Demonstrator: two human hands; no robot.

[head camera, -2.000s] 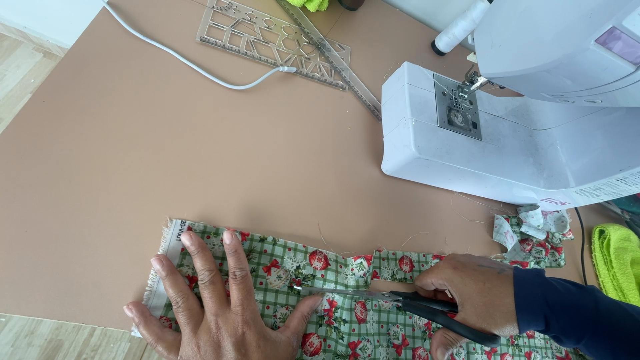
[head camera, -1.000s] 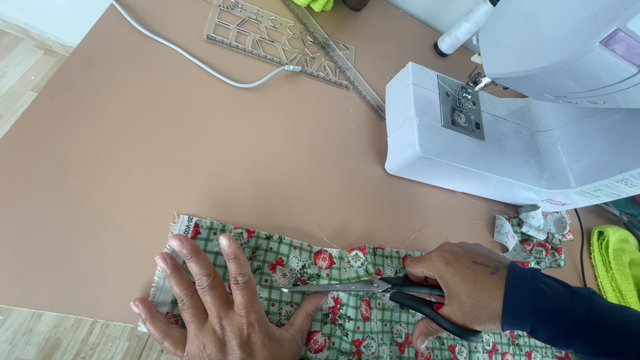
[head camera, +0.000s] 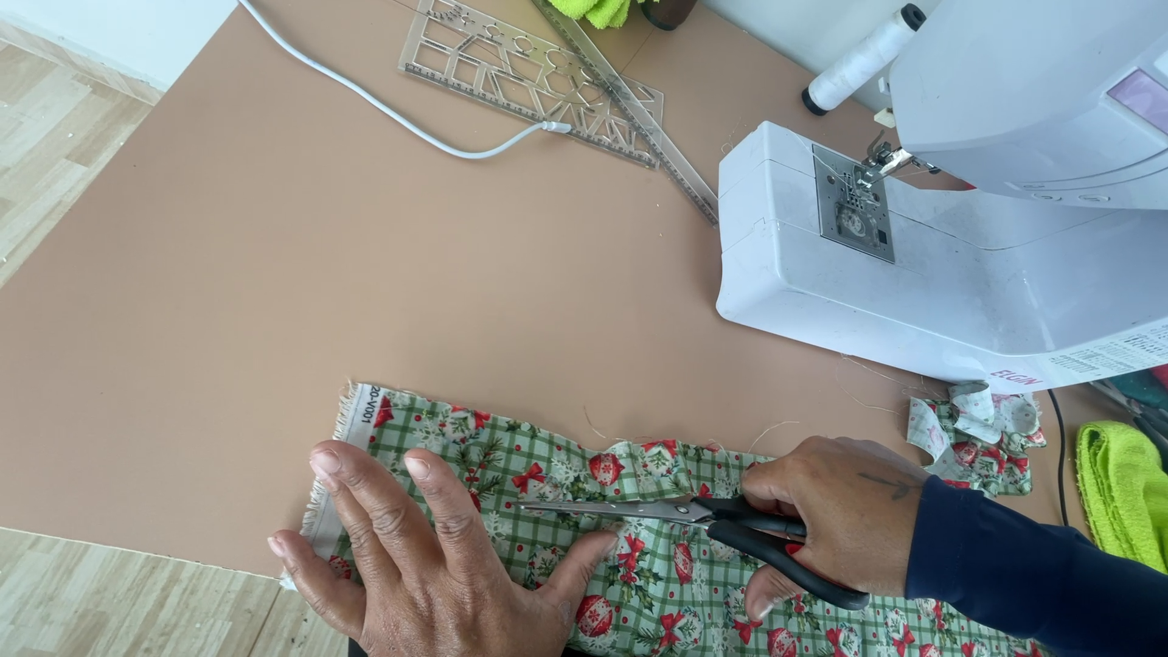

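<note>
A green-and-white checked cotton fabric with red baubles and bows (head camera: 607,467) lies along the table's near edge, its frayed white selvage at the left. My left hand (head camera: 447,557) rests on it with fingers spread, pressing it down and holding nothing. My right hand (head camera: 835,516) grips the black handles of fabric scissors (head camera: 675,513). The blades lie along the cloth, pointing left, nearly closed, with their tips just right of my left index finger. Part of the cloth is hidden under both hands.
A white sewing machine (head camera: 912,274) stands at the right, with a white thread spool (head camera: 862,59) behind it. Fabric scraps (head camera: 976,438) and a lime-green cloth (head camera: 1122,493) lie below it. At the back are a clear stencil (head camera: 511,68), a ruler (head camera: 630,109) and a white cable (head camera: 365,99).
The scissors' blades, more visibly parted at the handles one second ago, are now closer together. My left hand stays spread on the fabric.
</note>
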